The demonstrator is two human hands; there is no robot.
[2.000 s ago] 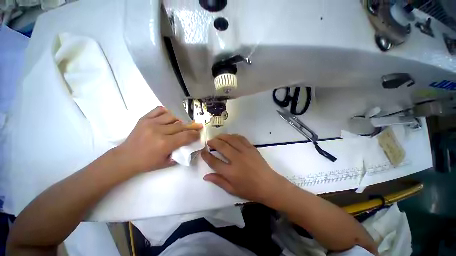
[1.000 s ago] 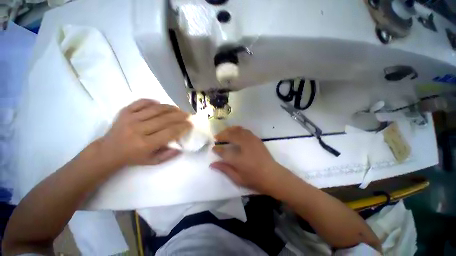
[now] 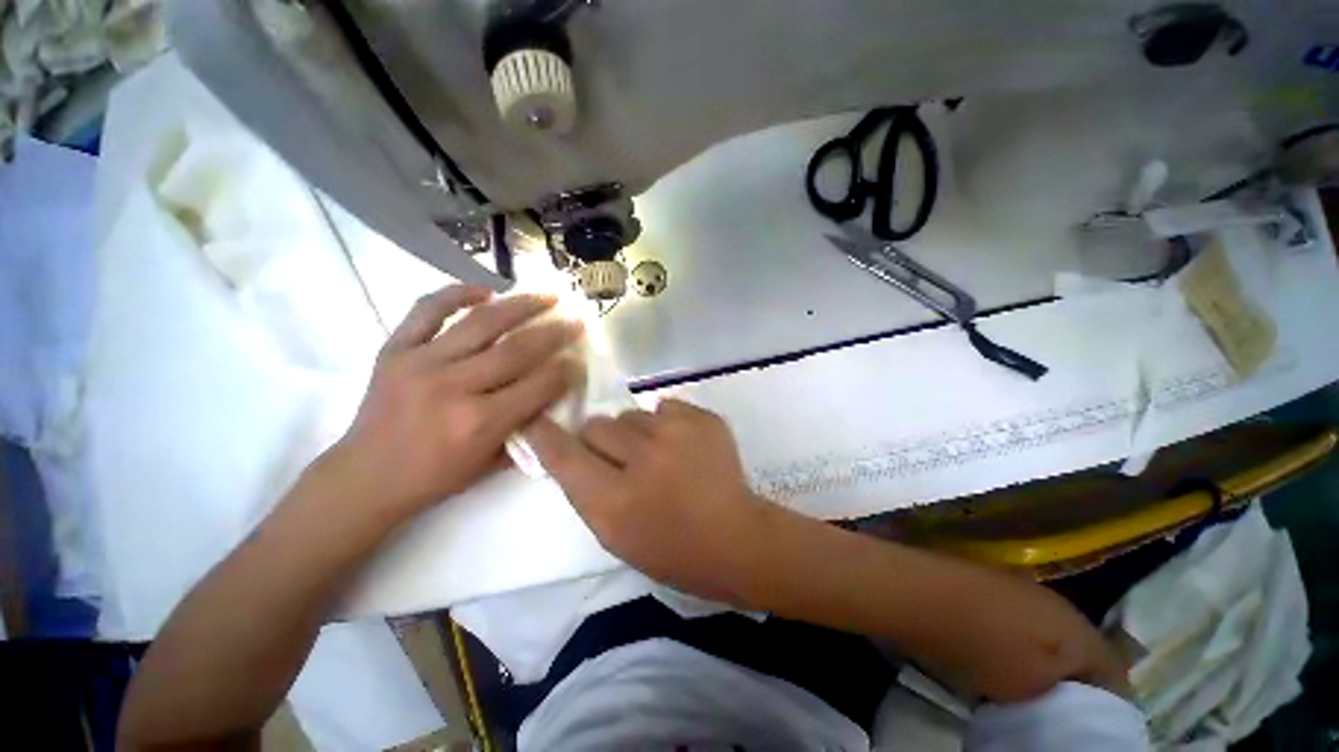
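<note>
A small white fabric piece point(image 3: 605, 376) lies under the fingers of both hands, just in front of the sewing machine's presser foot area point(image 3: 588, 243), which is washed out by lamp glow. My left hand point(image 3: 463, 385) lies flat with its fingertips on the cloth, close to the needle area. My right hand point(image 3: 661, 478) is nearer the front edge, its index finger stretched to the left and touching the cloth's near end beside my left hand. The needle tip and the cloth's far edge cannot be made out.
Black-handled scissors point(image 3: 881, 174) and a slim silver tool point(image 3: 918, 287) lie right of the needle. A tan block point(image 3: 1231, 312) and scraps lie at the table's right end. A larger cream fabric piece point(image 3: 220, 279) spreads at the left. A yellow bar point(image 3: 1087, 541) runs below the table edge.
The view has shifted, so the machine head appears higher and further left. My right hand has moved closer to my left, its index finger now stretched out to the cloth's near end.
</note>
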